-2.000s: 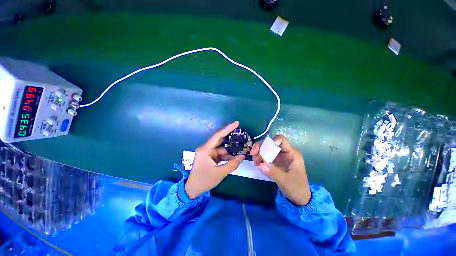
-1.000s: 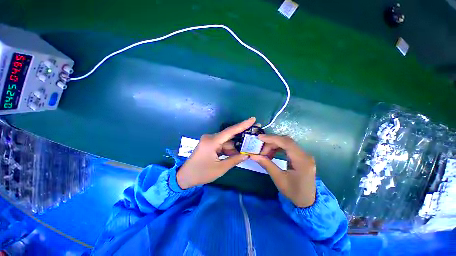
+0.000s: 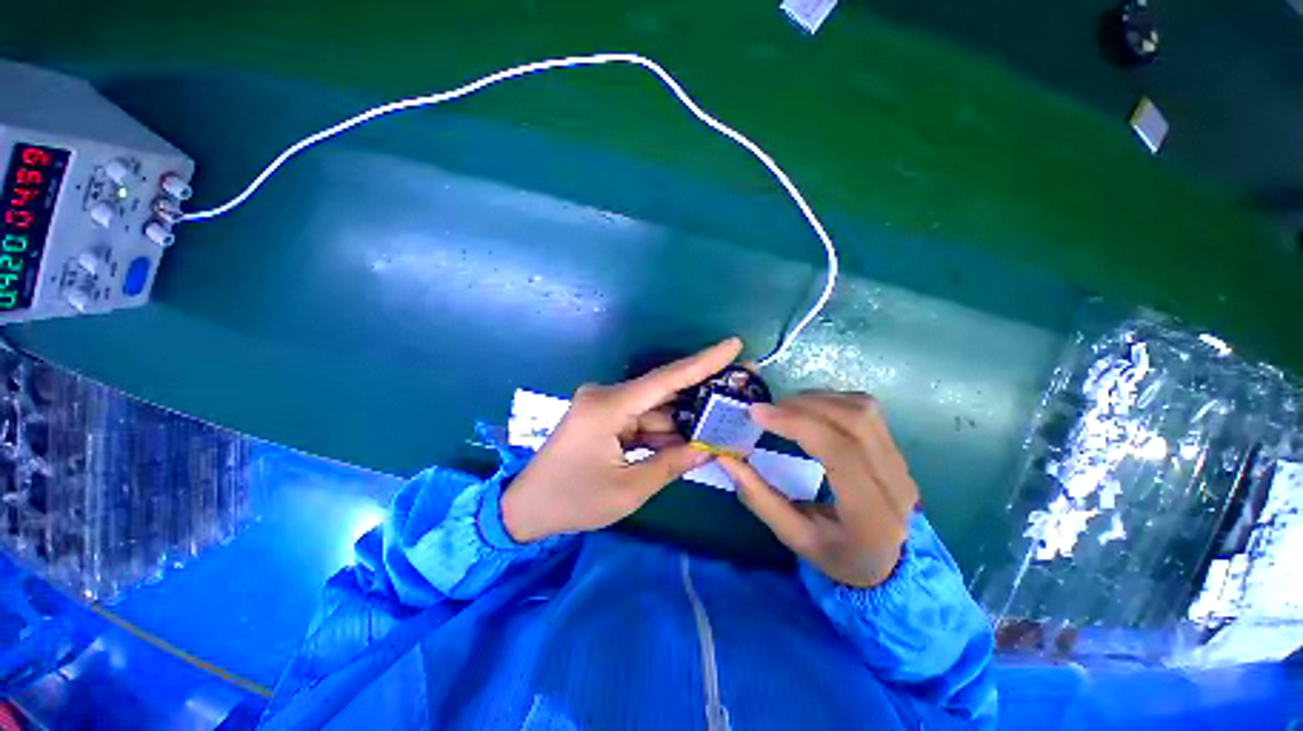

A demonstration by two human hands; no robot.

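Note:
A round black electronic module point(image 3: 742, 383) is between my hands, low in the middle of the view. A square silver-white pouch battery point(image 3: 726, 424) with a yellow lower edge lies over part of its face. My left hand point(image 3: 600, 454) grips the module's left side between thumb and fingers. My right hand point(image 3: 843, 479) has its thumb and fingertip on the battery's right side and lower edge. A white power lead point(image 3: 817, 243) runs to behind the module; its end is hidden. A long white backing strip point(image 3: 786, 473) lies under my hands.
The bench power supply point(image 3: 86, 200) with red and green digits stands at left. A clear tray point(image 3: 1143, 471) with white pieces lies at right. A blister tray point(image 3: 129, 493) is lower left. A battery point(image 3: 1147, 124) and black module point(image 3: 1133, 32) lie at upper right, another battery point(image 3: 809, 12) at top.
The battery, held apart from the module in my right hand two seconds ago, now lies over the module's face. My right-hand fingers have opened slightly since one second ago. The camera view has shifted.

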